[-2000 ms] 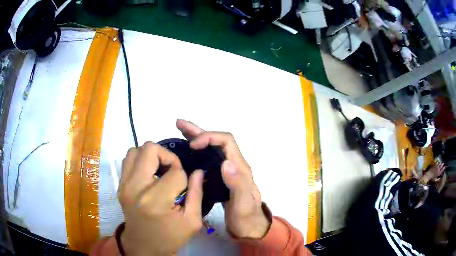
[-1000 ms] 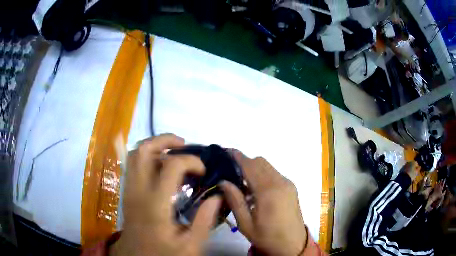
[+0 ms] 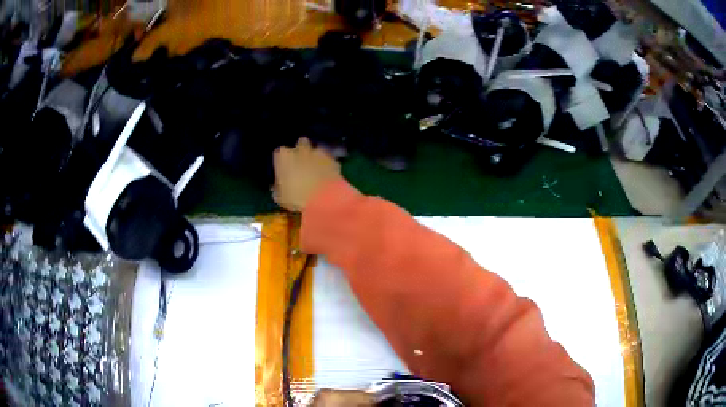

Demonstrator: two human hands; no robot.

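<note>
My right hand point(image 3: 306, 171) reaches across the mat to the pile of black parts point(image 3: 318, 99) at the back; its fingers are partly lost against the dark parts, so its grip cannot be told. My left hand point(image 3: 342, 397) is cut off by the bottom edge, its fingers at the side of the black round base housing point(image 3: 414, 397). Only the housing's upper rim shows, with silver and thin wires. The black tail cable point(image 3: 291, 318) runs down the mat along the left tape.
A white camera unit with a black round front point(image 3: 139, 215) stands at the back left. A clear tray of star-shaped pieces point(image 3: 60, 326) is at far left. White and black camera units point(image 3: 509, 111) fill the back right. A black cable part point(image 3: 688, 274) and a striped sleeve point(image 3: 708, 374) are at right.
The view has tilted up towards the back. My right hand has let go of the black housing and moved out to the black pile. The housing and my left hand are now at the bottom edge.
</note>
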